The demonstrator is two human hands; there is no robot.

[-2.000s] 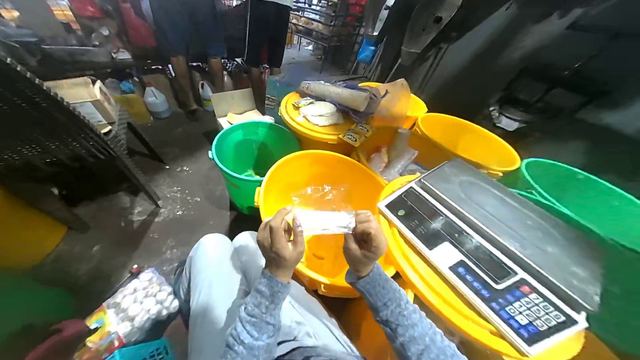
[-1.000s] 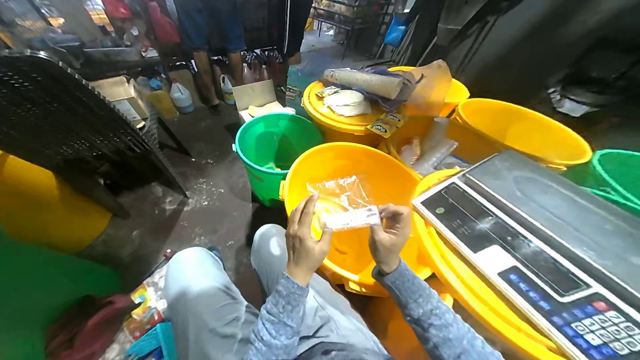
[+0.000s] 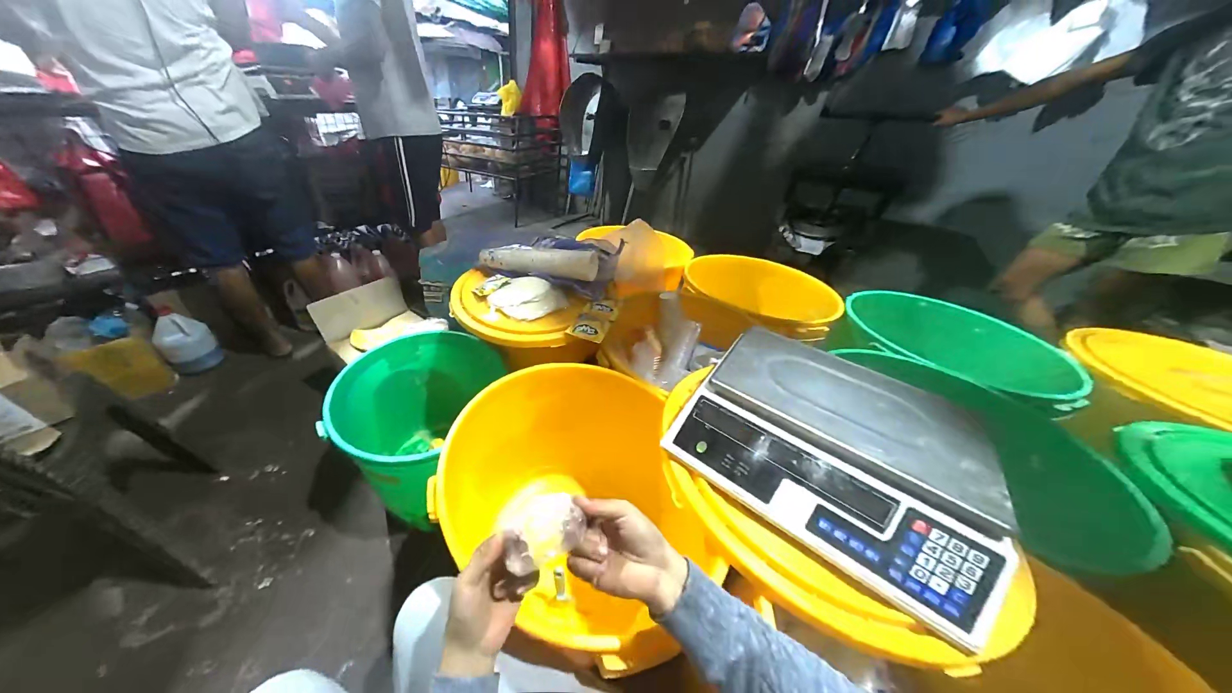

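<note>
Between my two hands is a small clear plastic bag [image 3: 542,527], crumpled, with what looks like whitish content. My left hand [image 3: 486,587] grips its lower left side, and my right hand [image 3: 621,553] pinches its right side. Both hands are over the open yellow bucket [image 3: 481,428], which has a small pale object [image 3: 561,584] low inside it. To the right, a digital scale [image 3: 847,452] with a metal platform rests on a yellow bucket lid [image 3: 808,606].
An open green bucket [image 3: 332,414] stands left of the yellow one. Behind are a lidded yellow bucket [image 3: 467,313] with a cloth and a roll, and another yellow bucket [image 3: 760,284]. Green buckets [image 3: 962,346] line the right. People stand at back left [image 3: 192,125] and right [image 3: 1145,154].
The clear bag, spread flat between my hands before, is now bunched up. My view has tilted up, and a person now shows at the right.
</note>
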